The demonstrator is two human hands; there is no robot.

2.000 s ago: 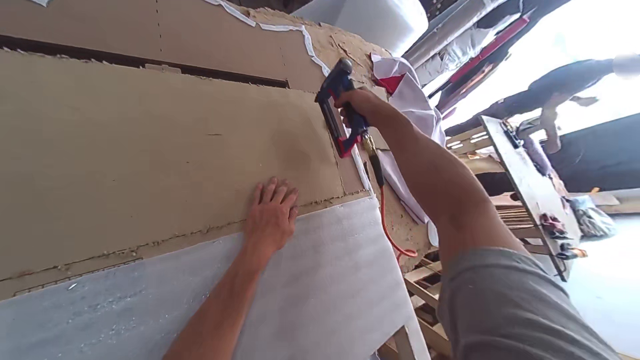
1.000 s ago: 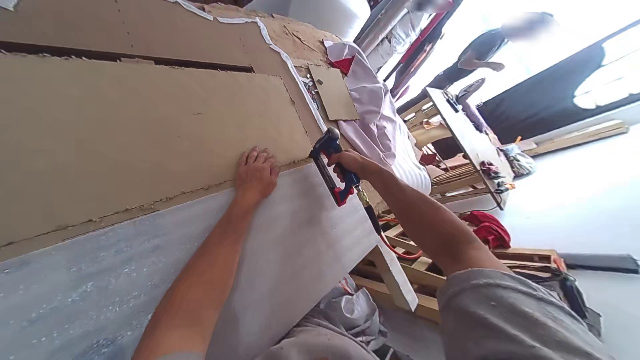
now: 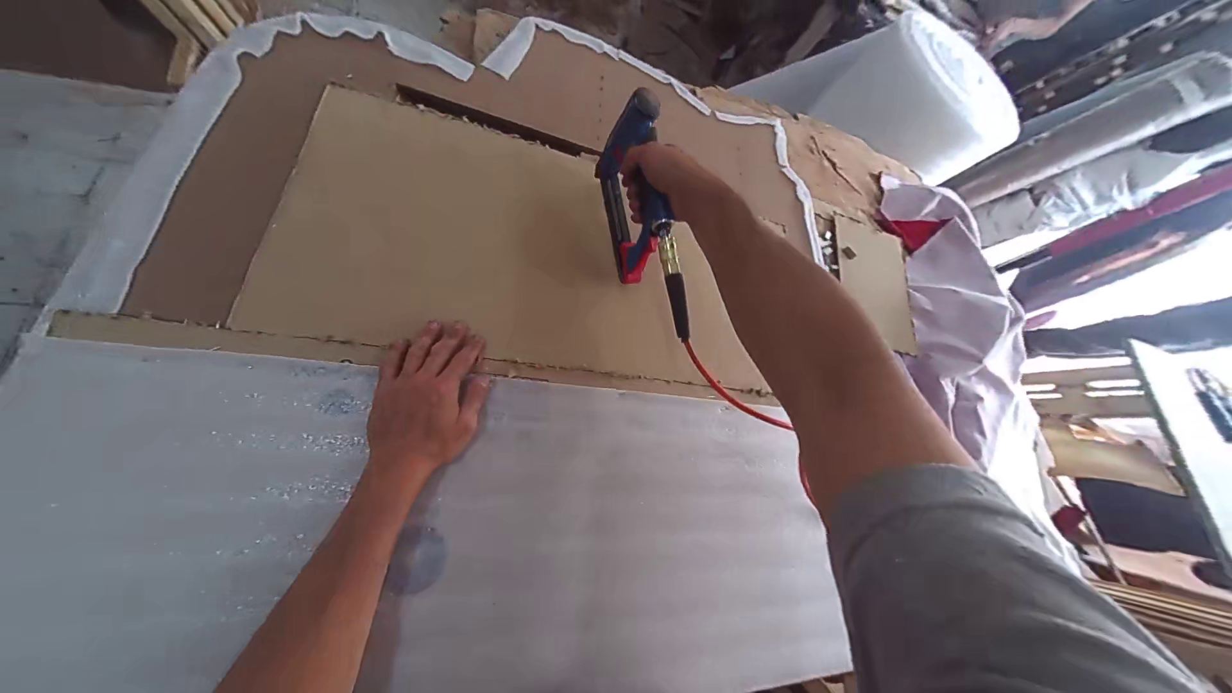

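Observation:
My right hand point(image 3: 664, 183) grips a blue and red pneumatic staple gun point(image 3: 630, 183) by its handle, over the upper edge of a tan cardboard panel point(image 3: 433, 231). A red air hose point(image 3: 731, 397) runs from the handle's fitting and passes behind my right forearm. Flat and bare, my left hand point(image 3: 423, 395) rests across the panel's lower edge, where it meets white foam sheeting point(image 3: 597, 520). Whether the gun's nose touches the board cannot be told.
White fabric edging point(image 3: 159, 192) curves around the brown backing. A large roll of white foam point(image 3: 895, 96) lies beyond it. Pale cloth point(image 3: 948, 289) with a red patch is bunched at the right, beside a small cardboard piece point(image 3: 876, 279). Timber slats point(image 3: 1174, 611) show lower right.
The staple gun, over the foam sheeting's edge a second ago, is now over the cardboard's upper part. My left hand has shifted left along the panel's lower edge. The view has swung left.

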